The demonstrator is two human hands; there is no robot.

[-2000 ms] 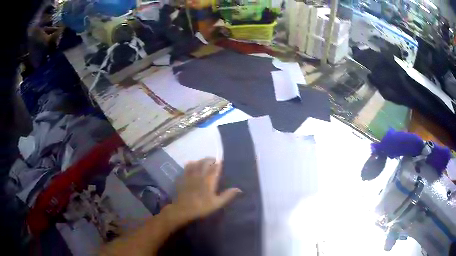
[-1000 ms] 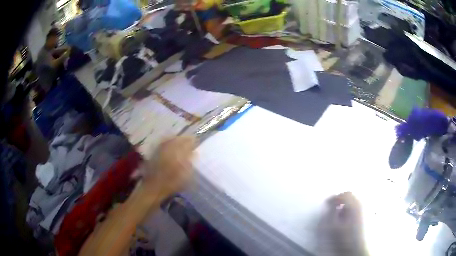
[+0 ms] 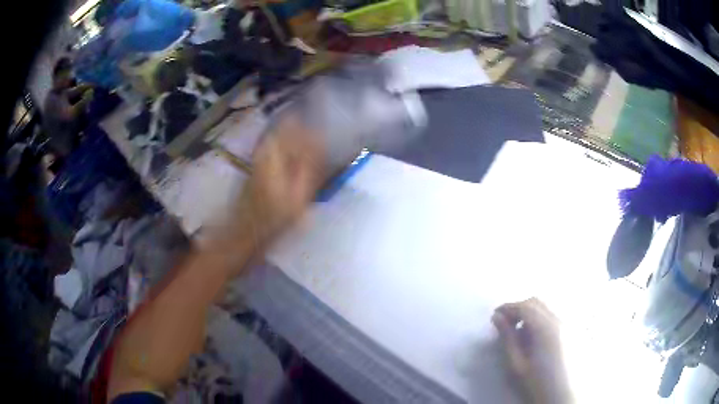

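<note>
My left hand [image 3: 285, 170] is blurred by motion over the back left of the white table. It has hold of a pale grey cut piece [image 3: 347, 110], also blurred, which is partly lifted off the dark grey cut panels [image 3: 481, 126]. A white piece [image 3: 437, 68] lies at the far edge of the dark panels. My right hand [image 3: 532, 339] is low right on the white machine table [image 3: 394, 260], fingers curled, a small bright spot at the fingertips. Glare hides whether it holds anything.
The sewing machine [image 3: 678, 292] with a purple fluffy piece [image 3: 670, 188] and a dark oval disc [image 3: 629, 246] is at right. Grey garments [image 3: 102, 260] are piled at left. A yellow-green basket [image 3: 378, 16] stands at the back. A person [image 3: 63, 102] is at far left.
The cut panel that lay in front has left the table. My left hand has moved forward to the dark panels and taken hold of a pale grey piece. My right hand has come into view.
</note>
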